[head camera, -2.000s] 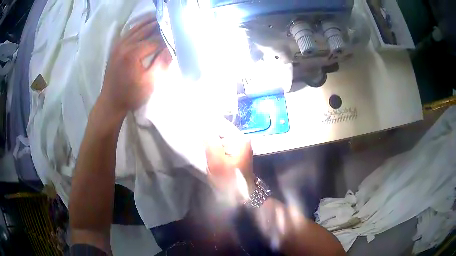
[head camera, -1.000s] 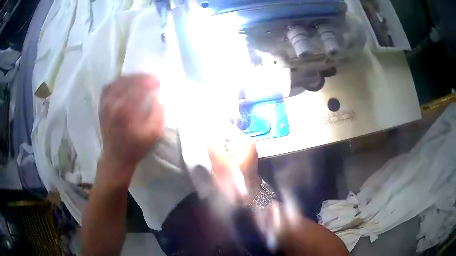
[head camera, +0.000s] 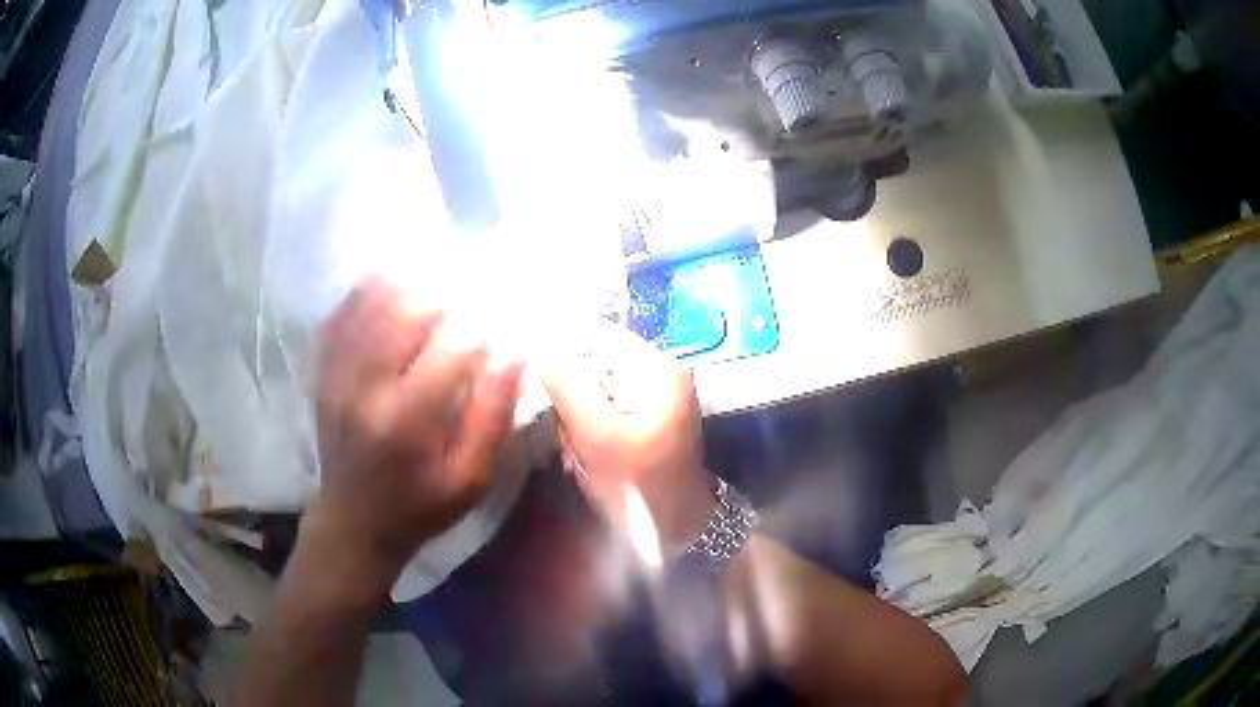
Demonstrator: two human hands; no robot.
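White fabric (head camera: 470, 553) lies at the front of the sewing machine (head camera: 691, 180), partly under both hands; its part near the needle is lost in lamp glare. My left hand (head camera: 415, 414) is blurred, on the fabric left of the needle area, fingers pointing toward the right hand. My right hand (head camera: 629, 421), with a metal watch at the wrist, is at the fabric beside the blue plate (head camera: 719, 304), fingertips washed out by glare. Whether the fingers pinch the cloth is hard to see. The needle and presser foot are hidden by glare.
A bundle of long white pieces (head camera: 180, 304) with a small brown tag (head camera: 94, 263) fills the left. More crumpled white cloth (head camera: 1092, 483) is at lower right. Two ridged knobs (head camera: 788, 86) are on the machine head. A yellow rack (head camera: 83, 628) is at lower left.
My left hand has moved down and toward the right hand, and the fabric below it has drawn in. My right hand stays near the blue plate. The view has shifted slightly.
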